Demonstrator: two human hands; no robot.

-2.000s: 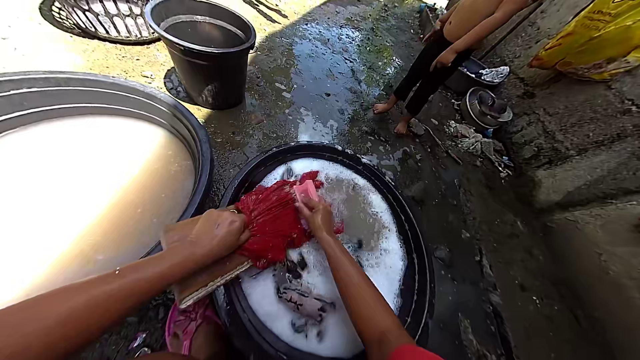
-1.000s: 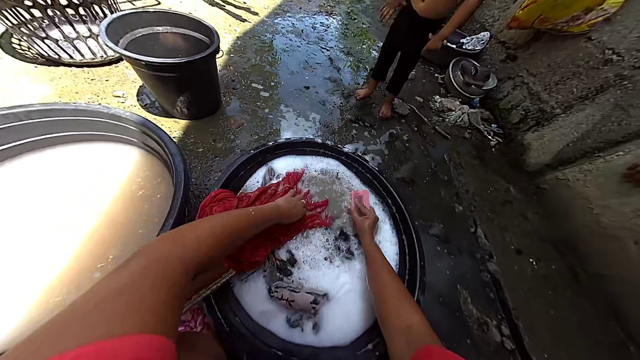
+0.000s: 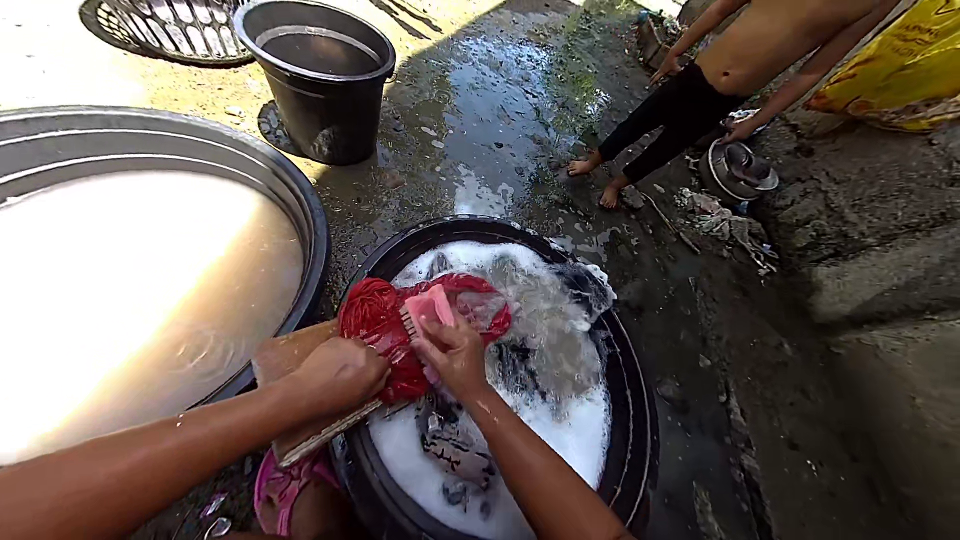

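Closed on one end of a wet red cloth (image 3: 375,311), my left hand (image 3: 341,371) rests at a wooden washboard (image 3: 289,356) that leans into a black tub (image 3: 634,375) of suds. My right hand (image 3: 454,352) grips a pink scrub brush (image 3: 433,306), its bristles against the cloth. Part of the cloth trails in the soapy water. Other wet laundry (image 3: 457,454) lies in the foam below my right hand, and a dark garment (image 3: 585,289) is near the far right rim.
A large tub (image 3: 300,202) of cloudy water stands left. Behind it are a black bucket (image 3: 330,112) and a plastic basket (image 3: 176,30). Another person (image 3: 675,112) stands barefoot at upper right, near metal pots (image 3: 735,169) and a yellow sack (image 3: 900,67). A concrete ledge (image 3: 885,277) runs along the right.
My right hand has moved left with the brush, from over the suds onto the red cloth. My left hand has drawn back toward the washboard. The dark garment now shows at the tub's far right rim.
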